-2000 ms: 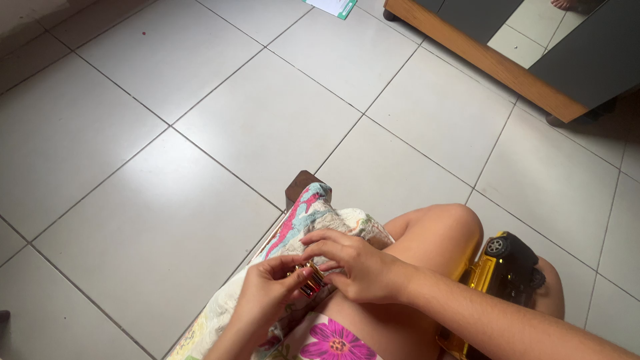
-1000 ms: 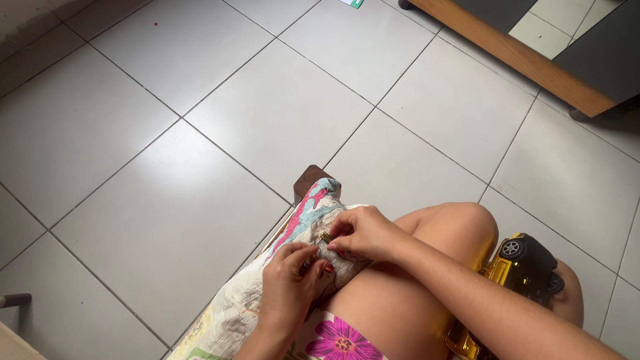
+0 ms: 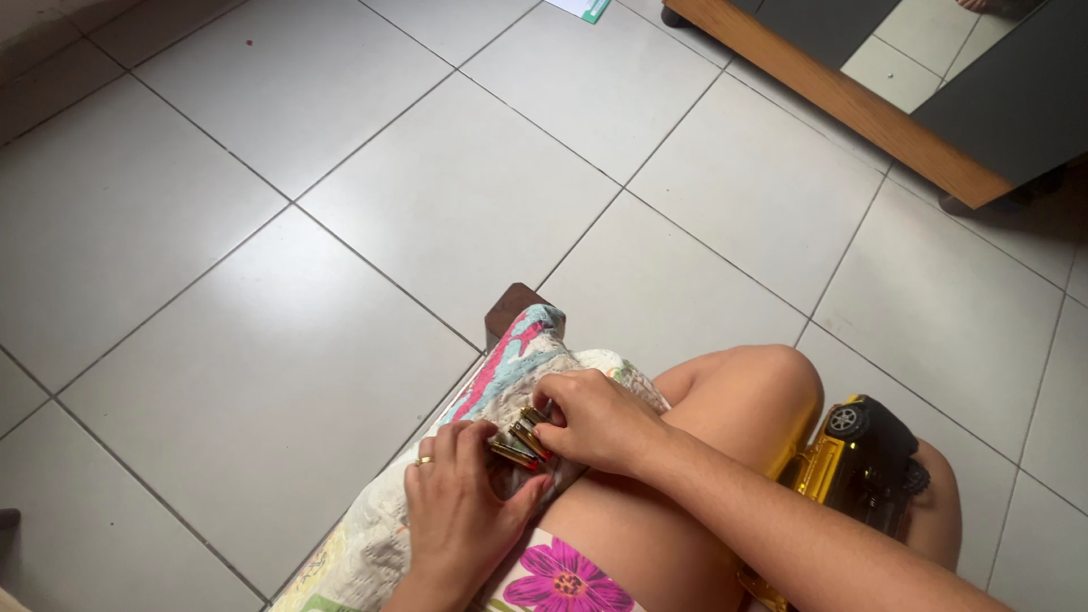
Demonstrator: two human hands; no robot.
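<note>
Several small cylindrical batteries [image 3: 523, 440], gold and dark with red at one end, lie side by side above the patterned cloth [image 3: 382, 518]. My right hand [image 3: 595, 421] pinches the ones at the right between thumb and fingers. Around the left end of the group curves my left hand [image 3: 463, 501], a ring on one finger, its fingertips at the leftmost battery and its thumb below; whether it grips is unclear. A yellow and black toy car [image 3: 841, 467] rests on its side on my legs, partly behind my right forearm.
Beside the cloth-covered seat, a dark wooden corner post [image 3: 514, 314] sticks out. Pale floor tiles [image 3: 459, 204] surround it. A low cabinet with a wooden edge [image 3: 850, 98] and a mirrored panel stands at the upper right. A green and white paper [image 3: 582, 8] lies at the top.
The fingers have shifted around the batteries, which show more plainly now than one second ago, when the hands largely hid them. The toy car stays on the legs.
</note>
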